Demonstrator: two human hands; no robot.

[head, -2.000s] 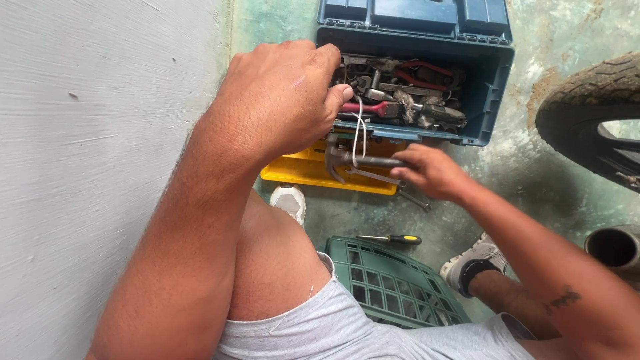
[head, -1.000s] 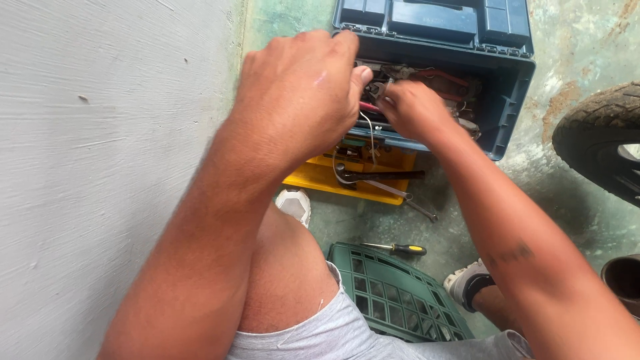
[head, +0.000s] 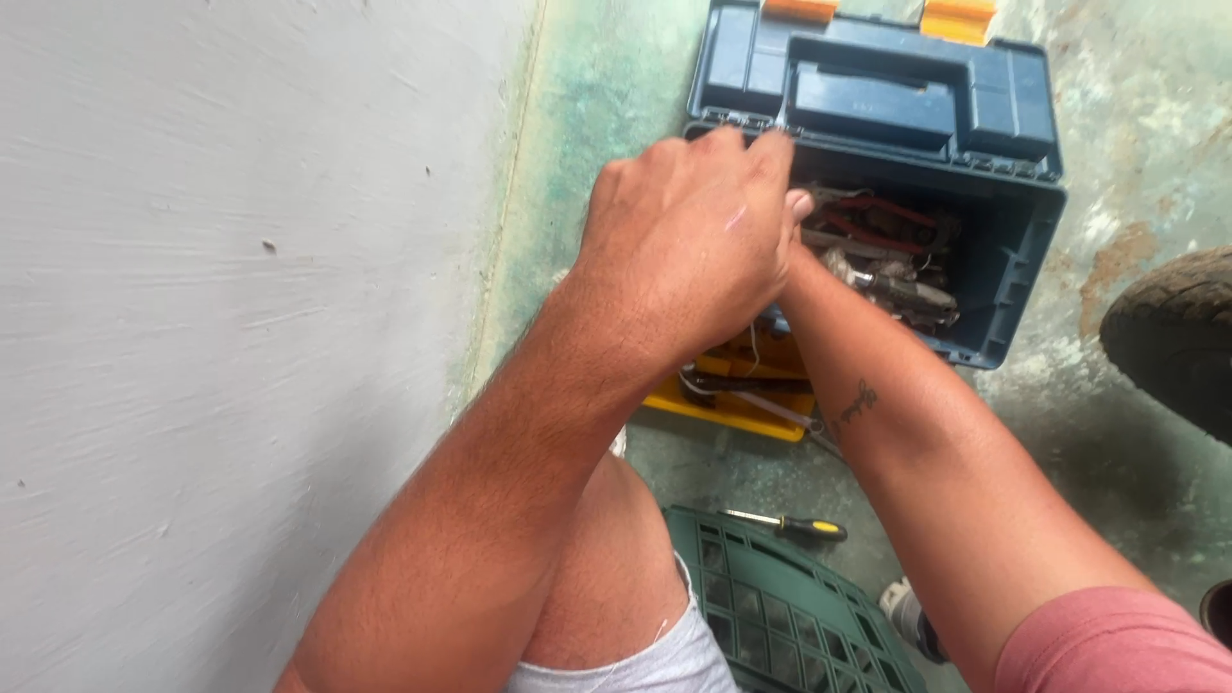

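My left hand [head: 688, 241], its fingers curled, is over the left end of an open blue plastic toolbox [head: 1028, 274]; what is beneath its fingers is hidden. My right forearm crosses the toolbox's front edge, and my right hand is hidden behind the left one. Inside the box lie red-handled pliers [head: 881, 226] and several dark, worn metal tools. A thin white cord [head: 754, 351] hangs below my hands over a yellow plastic tray [head: 717, 416]. A hammer [head: 736, 383] and a wrench [head: 770, 408] lie on the tray.
A screwdriver [head: 808, 527] with a black and yellow handle lies beside a green plastic grille [head: 780, 587] near my legs. A painted wall [head: 269, 289] rises at the left. A tyre [head: 1179, 337] stands at the right. The toolbox lid [head: 876, 96] lies folded back.
My right hand held the hammer two seconds ago and let go of it over the yellow tray. It has since moved up into the toolbox and behind my left hand. The view has shifted.
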